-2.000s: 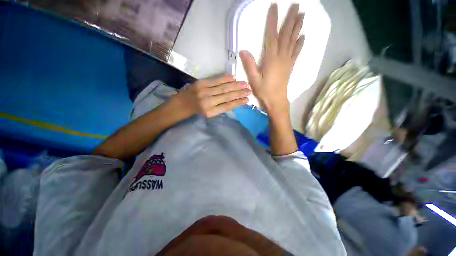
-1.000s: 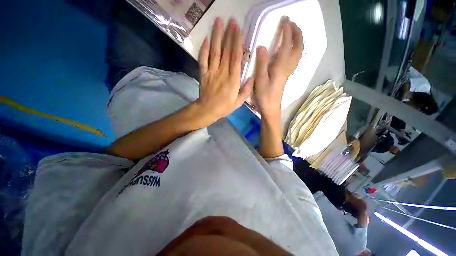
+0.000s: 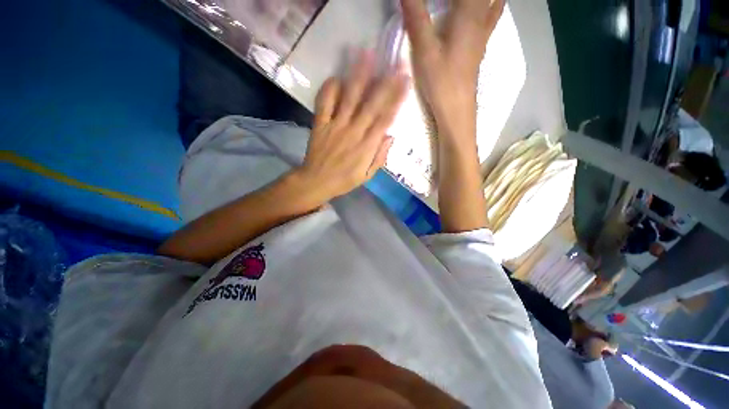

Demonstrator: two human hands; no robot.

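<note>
A white housing unit (image 3: 502,88) lies on the light board at top centre, its face washed out by glare and its far edge cut off by the picture's top. My left hand (image 3: 345,140) is flat at its left edge, fingers blurred and slightly apart, holding nothing. My right hand (image 3: 454,60) lies over its upper face, thumb and fingers spread, with the fingertips partly cut off by the top edge. My right forearm hides part of the unit. Small dark marks show on its near edge. Whether my palms touch it is hard to tell.
A stack of cream-white covers (image 3: 534,188) stands at right, with another pale stack (image 3: 559,279) beyond it. A plastic-covered brown surface (image 3: 264,24) is at upper left. Dark green strip (image 3: 595,64) at upper right. Other people sit at far right. Clear plastic bags (image 3: 28,279) lie at left.
My right hand has moved up across the housing, towards the picture's top. My left hand has moved slightly down, its fingers now tilted towards the unit. The unit shows higher in the picture.
</note>
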